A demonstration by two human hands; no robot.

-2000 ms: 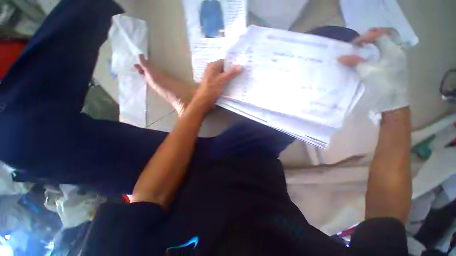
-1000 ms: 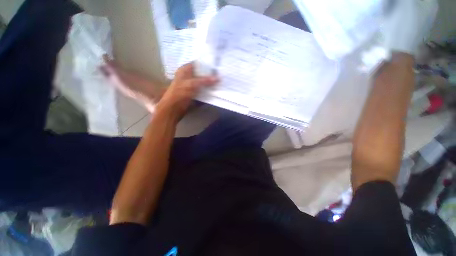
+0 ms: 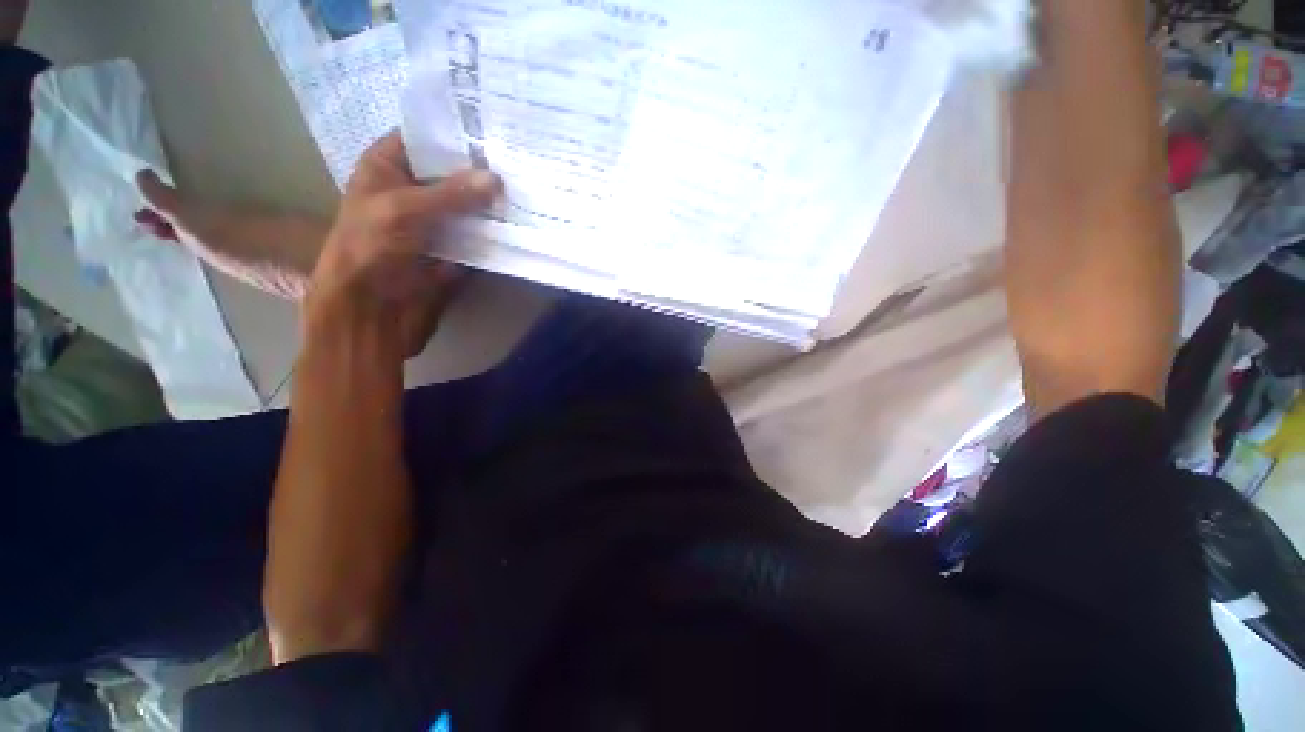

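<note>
My bare left hand (image 3: 384, 222) holds a stack of printed white sheets (image 3: 687, 157) by its left edge, thumb on top. The top sheet shows lines of print and a dark column near its left side. My gloved right hand (image 3: 990, 32) is at the stack's upper right corner, mostly cut off by the top edge. Its fingers are hidden, so its grip cannot be told. Another printed sheet with a blue picture (image 3: 351, 100) lies on the floor beyond the stack, partly covered by it.
My bare foot (image 3: 236, 243) is on the left, by a white strip (image 3: 150, 286) on the pale floor. A beige sheet or cloth (image 3: 844, 415) spreads right of my lap. Mixed scraps and a black plastic-like bundle (image 3: 1248, 551) lie at the far right. Greenish cloth (image 3: 93, 379) is at the left.
The view has shifted, so the stack and my left hand appear further left. My right hand has moved from the stack's right edge up towards the top edge. The top page looks different.
</note>
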